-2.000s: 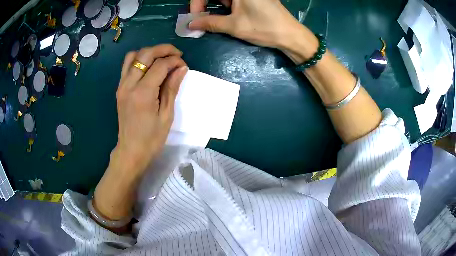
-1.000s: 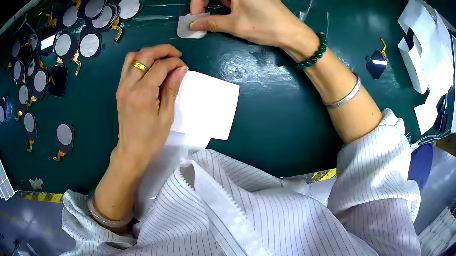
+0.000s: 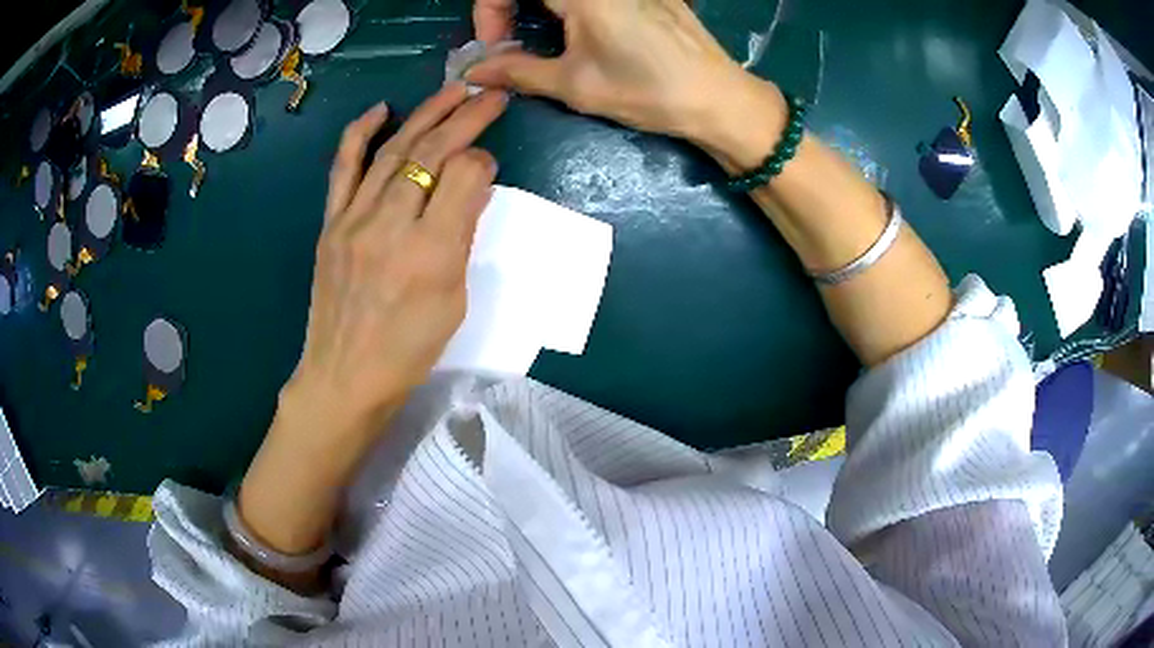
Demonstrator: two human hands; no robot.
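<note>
A small whitish-grey adhesive piece (image 3: 471, 61) is at the top centre, mostly covered by fingers. My right hand (image 3: 633, 63) pinches it between thumb and forefinger. My left hand (image 3: 395, 247), with a gold ring, has its middle fingertips at the piece's lower edge; its forefinger and thumb stand apart from them. A white adhesive sheet (image 3: 544, 266) lies partly under my left hand, its lower end at my striped sleeve and coat front. Whether my left hand grips anything is hidden.
Several grey-faced round display modules (image 3: 225, 122) with gold tails are scattered at left, with a square dark part (image 3: 146, 209) among them. A dark-faced module (image 3: 945, 162) lies at right. White waste liner (image 3: 1076, 139) is heaped at far right. Yellow-black tape (image 3: 810, 447) runs along the near edge.
My left hand has moved up and right from the sheet's upper corner to the small piece, its fingers spreading. The sheet has shifted slightly. My right hand has stayed nearly in place.
</note>
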